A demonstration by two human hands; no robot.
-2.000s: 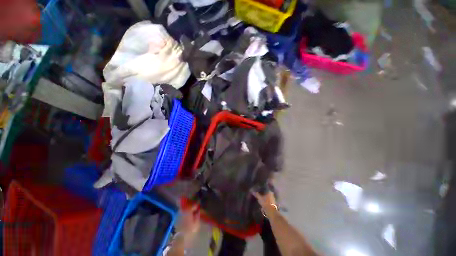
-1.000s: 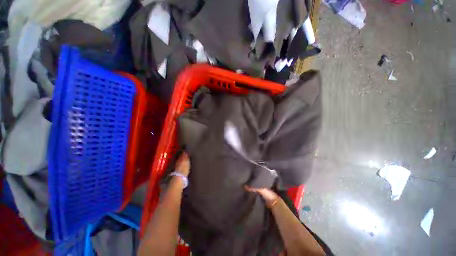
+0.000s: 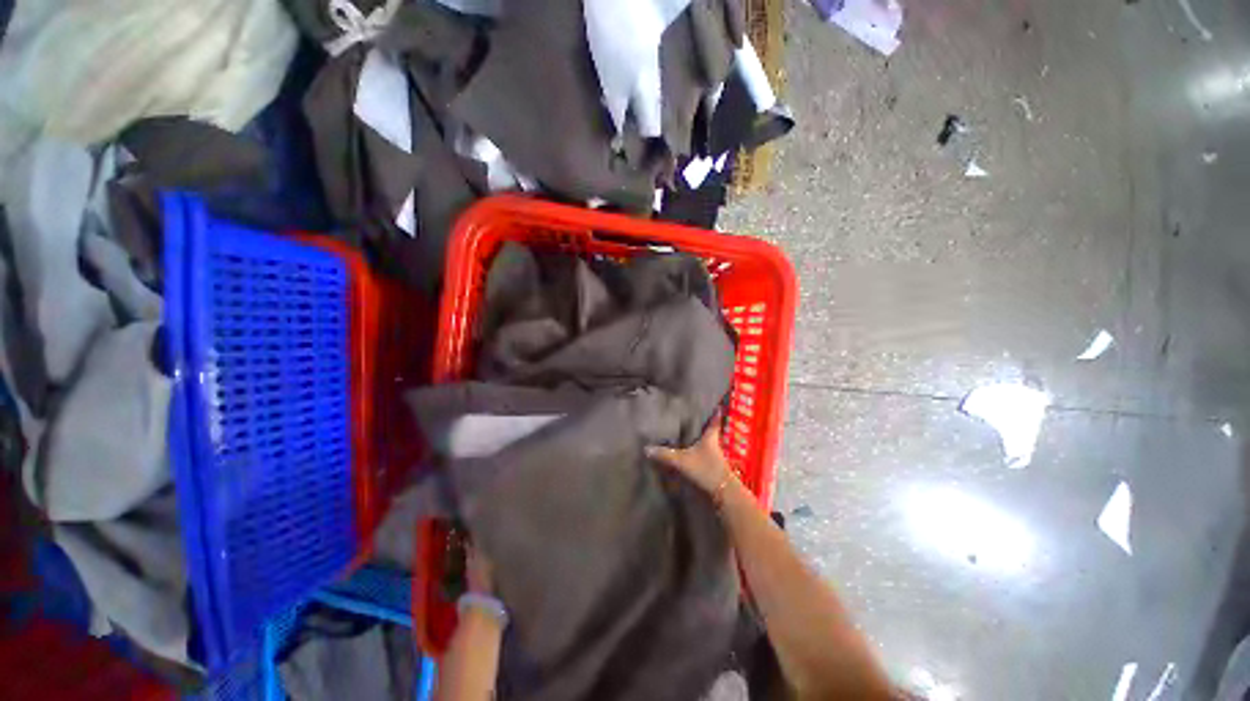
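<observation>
Dark grey-brown garment pieces (image 3: 590,507) lie in and over a red slatted basket (image 3: 624,226) in front of me. A white patch shows on the upper piece. My right hand (image 3: 702,466) is at the right edge of the cloth, inside the basket, with the thumb over the cloth and the other fingers hidden. My left hand (image 3: 480,575) is at the cloth's left edge by the basket's left side. It is mostly hidden under the cloth; the wrist with a pale band shows.
A blue basket (image 3: 274,411) stands tilted at left, with a lighter blue basket (image 3: 377,592) below it. Grey and white garment bundles (image 3: 548,103) lie beyond the red basket. Pale cloth (image 3: 137,62) is at the upper left. White scraps (image 3: 1010,418) lie on the grey floor at right.
The cloth that hung over the basket's right rim now lies inside, and that rim shows. A piece is spread nearer me with its white patch lower. My left hand has moved lower and under cloth.
</observation>
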